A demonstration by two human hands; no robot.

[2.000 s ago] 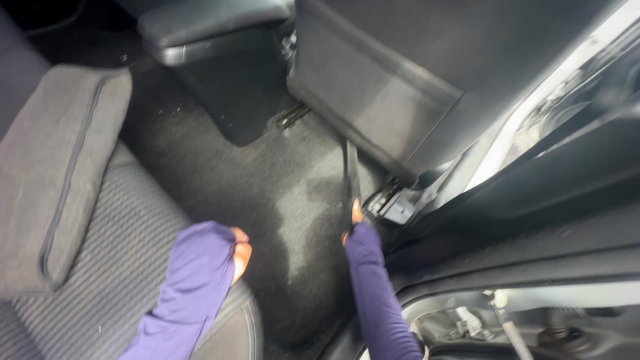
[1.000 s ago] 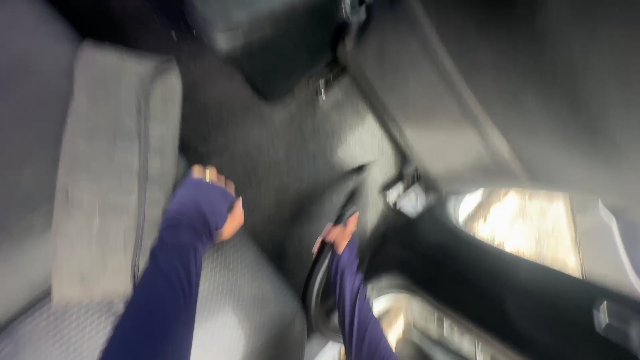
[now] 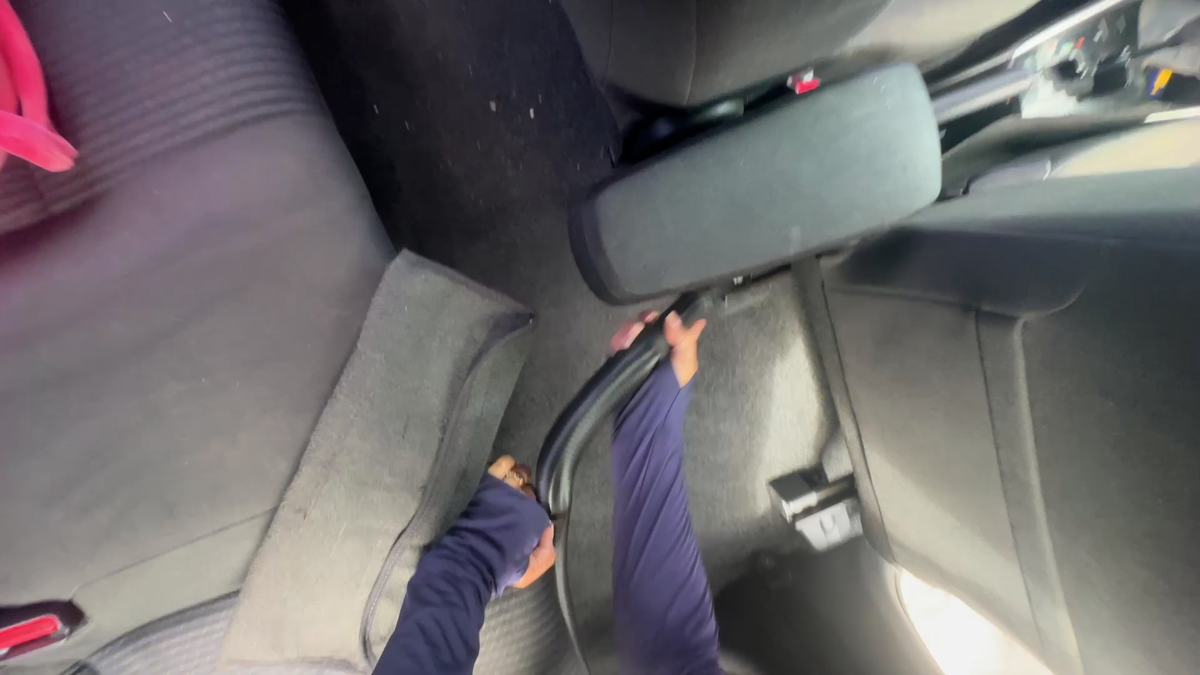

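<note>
A black vacuum hose or wand (image 3: 600, 398) curves up from the lower middle toward the centre console. My right hand (image 3: 670, 342) is closed around its upper part, just below the console's rear end. Beside the hose's lower bend, my left hand (image 3: 530, 525) has its fingers curled at the tube; the sleeve and the blur hide part of that hold. The hose's front tip is hidden at the console's underside. Grey carpet (image 3: 759, 375) lies under and beside the hose. A folded grey floor mat (image 3: 375, 450) with a dark edge rests on the rear seat, left of my left hand.
The padded centre console (image 3: 769, 183) juts in above my hands. The rear seat (image 3: 187, 309) fills the left side, with a pink item (image 3: 28, 94) on it. A front seat back (image 3: 937, 403) stands right, with a metal seat rail end (image 3: 817, 509) at its foot. Small debris dots the dark carpet (image 3: 469, 122).
The view has turned toward the centre console. My right hand with the hose has moved from near the seat rail to the console's end. My left hand, earlier apart from the hose, is now against it.
</note>
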